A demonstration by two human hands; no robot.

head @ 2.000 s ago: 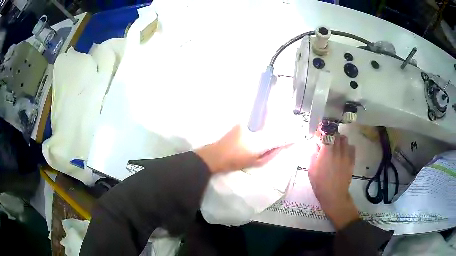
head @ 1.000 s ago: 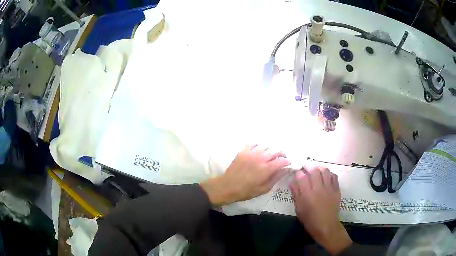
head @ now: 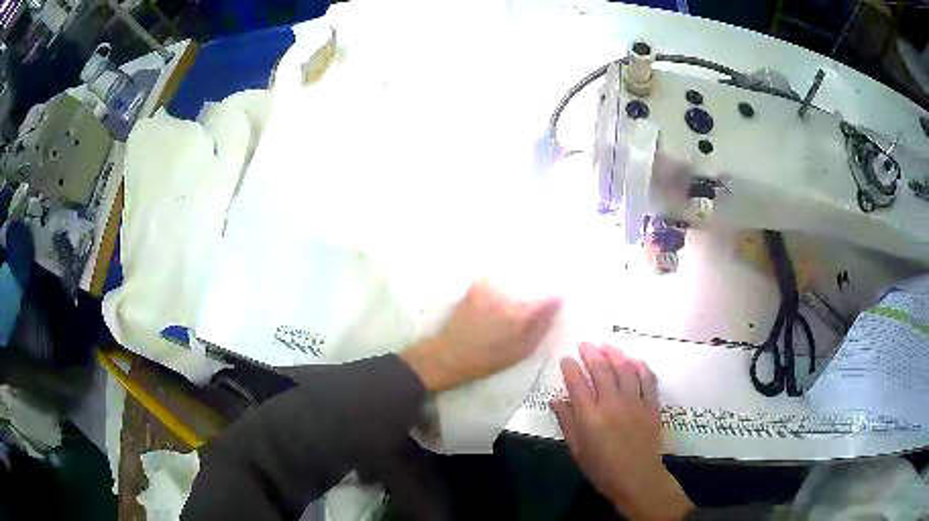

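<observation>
White fabric (head: 479,399) lies on the white sewing table left of the machine and hangs over its front edge; glare hides much of its outline. My left hand (head: 491,331) is on the fabric, blurred, with fingers bent; whether it pinches the cloth cannot be told. My right hand (head: 611,407) lies flat near the front edge, fingers a little apart, at the fabric's right edge, holding nothing visible. The sewing machine (head: 754,153) stands behind and to the right of both hands. Its needle area is in bright glare.
Black-handled scissors (head: 782,351) lie right of the needle area, beside a printed sheet (head: 878,356). A tan card (head: 319,59) lies on fabric at the back left. More cream fabric (head: 168,219) hangs over a blue bin (head: 229,69). A yellow tube (head: 153,402) is at lower left.
Both hands have moved from beside the needle toward the front edge, then slightly left. The fabric has come away from under the machine head. The right hand has separated from the left.
</observation>
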